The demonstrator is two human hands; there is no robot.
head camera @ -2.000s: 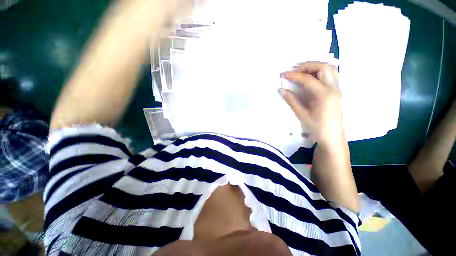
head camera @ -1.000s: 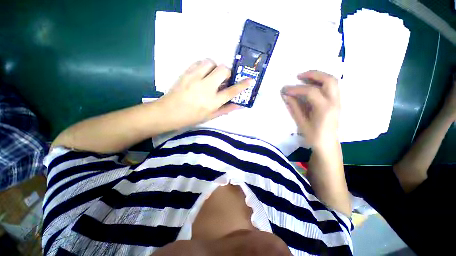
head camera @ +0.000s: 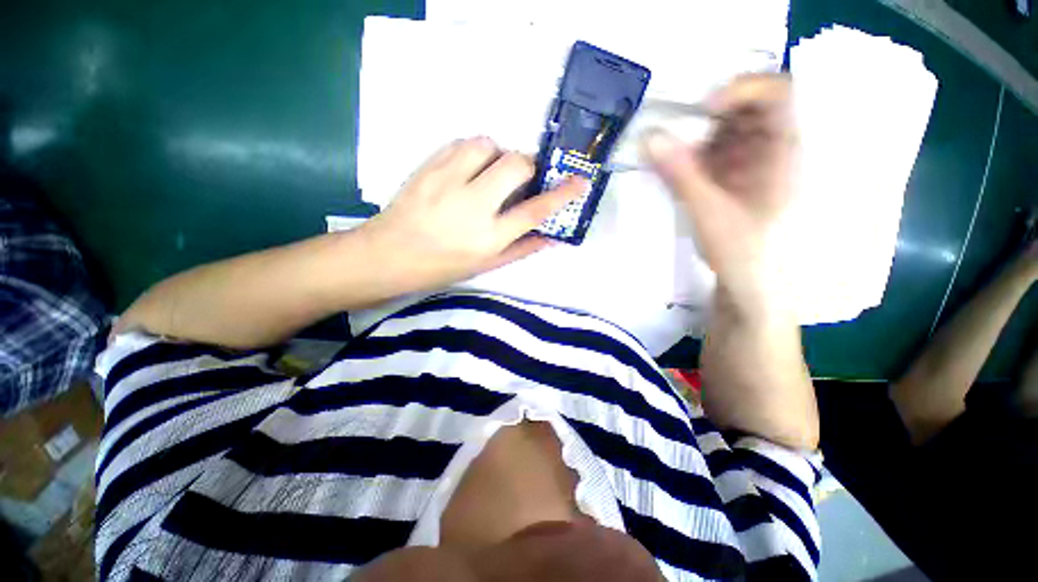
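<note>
A black phone body (head camera: 603,85) lies slightly tilted on white sheets (head camera: 455,85). Its dark recess shows a small orange strip (head camera: 600,141), and its near end has a white-and-blue keypad area (head camera: 560,205). My left hand (head camera: 472,210) holds the phone body at its near end, thumb or finger over the keypad. My right hand (head camera: 734,171) is blurred, just right of the phone. It pinches a pale, blurred thin piece (head camera: 666,131), whose left end reaches the phone's right edge. Whether it touches the phone I cannot tell.
A narrower white stack (head camera: 859,171) with uneven edges lies at the right on the dark-green tabletop (head camera: 250,102). A person's arm (head camera: 950,341) shows at the right edge. A plaid sleeve or cloth (head camera: 51,307) and cardboard (head camera: 57,438) are at the left.
My left hand came from the far left and brought the phone body onto the sheets. My right hand has moved up, and its pale piece now shows by the phone.
</note>
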